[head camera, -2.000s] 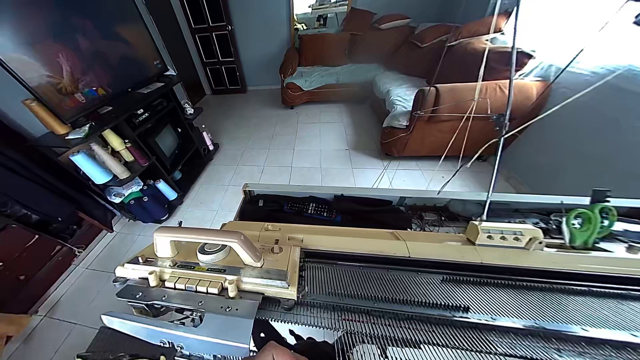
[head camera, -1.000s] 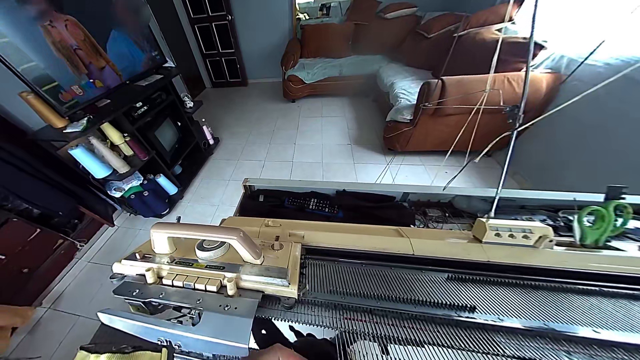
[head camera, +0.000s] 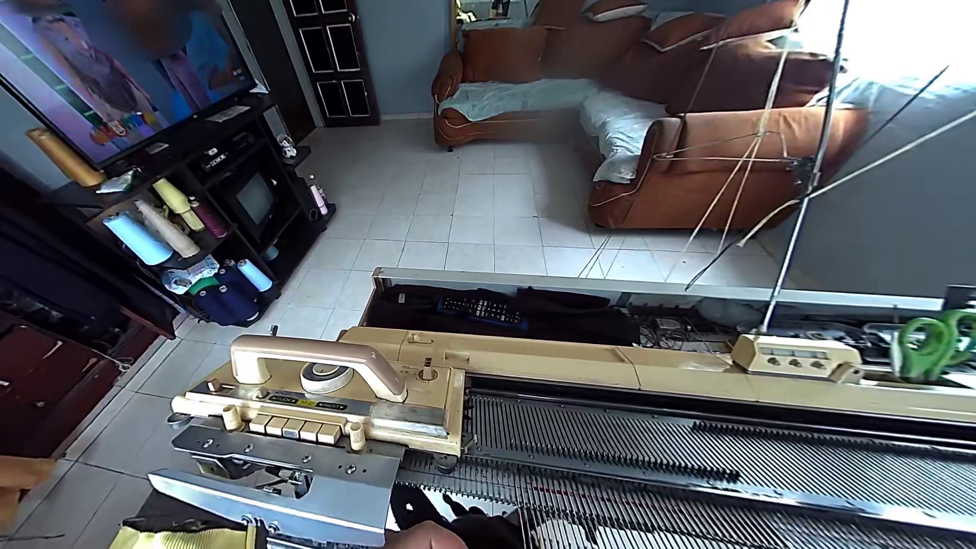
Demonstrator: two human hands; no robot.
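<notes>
A cream knitting machine carriage [head camera: 328, 396] with a curved handle and a row of buttons rests at the left end of the needle bed [head camera: 595, 435]. Metal plates [head camera: 290, 465] project from its front. Below them, yellow ribbed fabric [head camera: 187, 536] shows at the bottom edge. Neither of my hands can be made out for certain. A small patch of bare skin shows at the bottom centre, just right of the plates; whether it belongs to a hand or a leg cannot be told. Dark fabric lies beside it. A cream yarn mast base [head camera: 795, 357] sits behind the bed.
Green-handled scissors [head camera: 924, 347] stand behind the bed at right. Behind the machine, a remote control [head camera: 480, 309] lies on dark cloth. Strands of yarn hang around the metal mast [head camera: 808, 191]. Yarn cones [head camera: 137, 238] fill a black shelf at left; a brown sofa [head camera: 701, 175] stands beyond.
Yellow ribbed fabric has come into view at the bottom left; the oldest frame does not show it. The carriage has not plainly moved along the bed. The television picture differs.
</notes>
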